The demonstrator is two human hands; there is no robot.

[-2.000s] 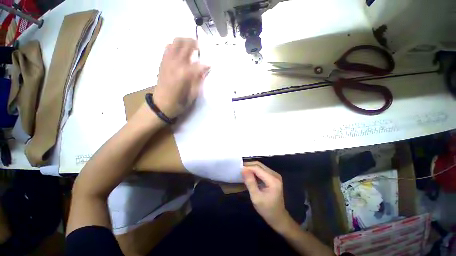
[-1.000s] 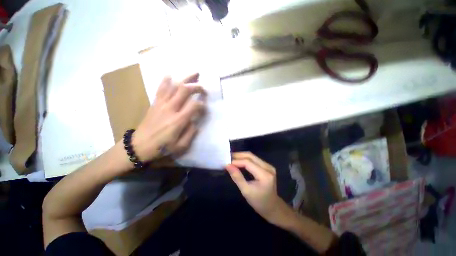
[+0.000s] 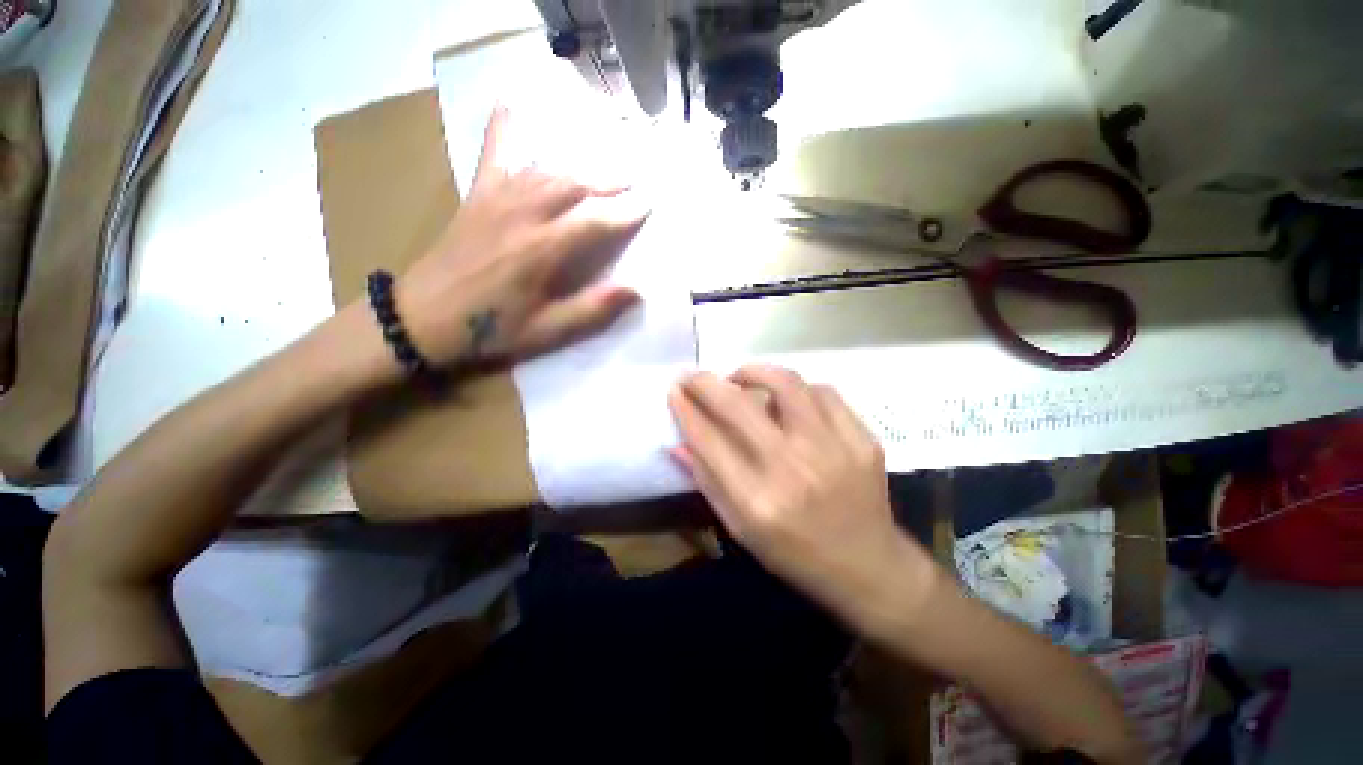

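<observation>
A white-backed piece (image 3: 606, 411) lies over a tan panel (image 3: 359, 194) on the table, left of and below the sewing machine's needle area (image 3: 748, 135). My left hand (image 3: 538, 254) lies on the white piece with fingers apart, palm down, near the bright lamp spot. My right hand (image 3: 785, 463) is at the right edge of the white piece, near the table's front edge, with its thumb and fingertips closed on that edge. The far end of the white piece is washed out by glare under the machine head.
Shears with dark red handles (image 3: 1054, 269) lie right of the needle, across a dark strip (image 3: 830, 281). Stacked tan strips (image 3: 90, 254) lie at the left. White and tan pieces (image 3: 322, 605) hang below the table. An open box (image 3: 1144, 568) and a red bundle (image 3: 1300, 508) are lower right.
The white piece and tan panel have moved up toward the machine head. My right hand has moved up from below the table edge onto the table. My left hand's fingers have spread. The view has shifted.
</observation>
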